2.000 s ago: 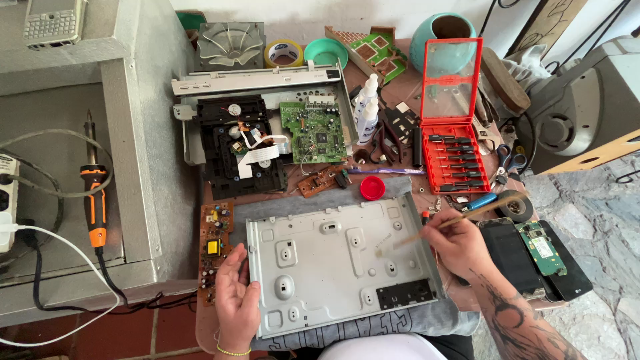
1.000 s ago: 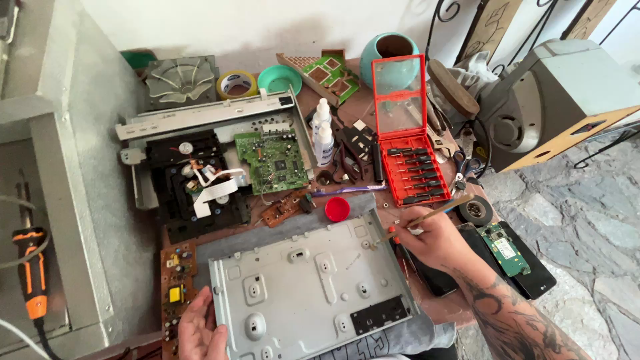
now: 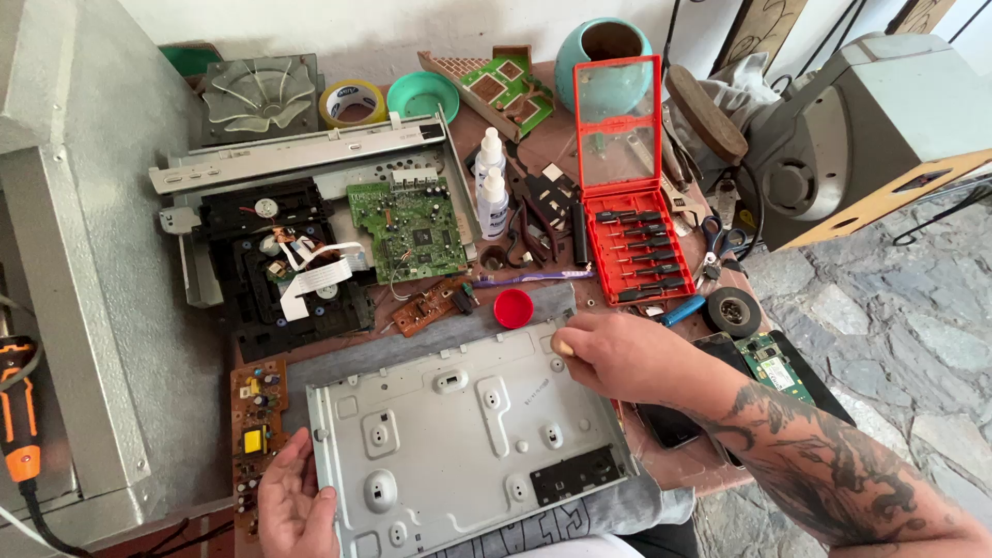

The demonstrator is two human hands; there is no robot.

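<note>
A grey sheet-metal chassis panel (image 3: pixel 457 434) lies tilted on a grey cloth at the table's near edge, a black plate (image 3: pixel 577 474) at its lower right. My left hand (image 3: pixel 298 500) grips the panel's left edge, thumb on top and fingers beneath. Over the panel's upper right corner is my right hand (image 3: pixel 585 353), its fingers curled around a thin wooden-looking handle, mostly hidden in the fist. A red cap (image 3: pixel 514 308) stands just beyond the panel. Behind it, an opened disc player (image 3: pixel 310 167) holds a green circuit board (image 3: pixel 422 229) and a black disc drive (image 3: pixel 263 256).
An open red screwdriver case (image 3: pixel 639 240), spray bottles (image 3: pixel 492 205), a purple toothbrush (image 3: pixel 535 277) and scissors (image 3: pixel 717 240) lie beyond my hands. Black tape (image 3: pixel 732 310) and a disassembled phone (image 3: pixel 775 368) are at right. A brown circuit board (image 3: pixel 256 442) borders the left; a soldering iron (image 3: pixel 17 411) is farther left.
My right hand has moved from right of the panel's corner to over it, and the handle's long end no longer shows. My left hand stays at the panel's left edge.
</note>
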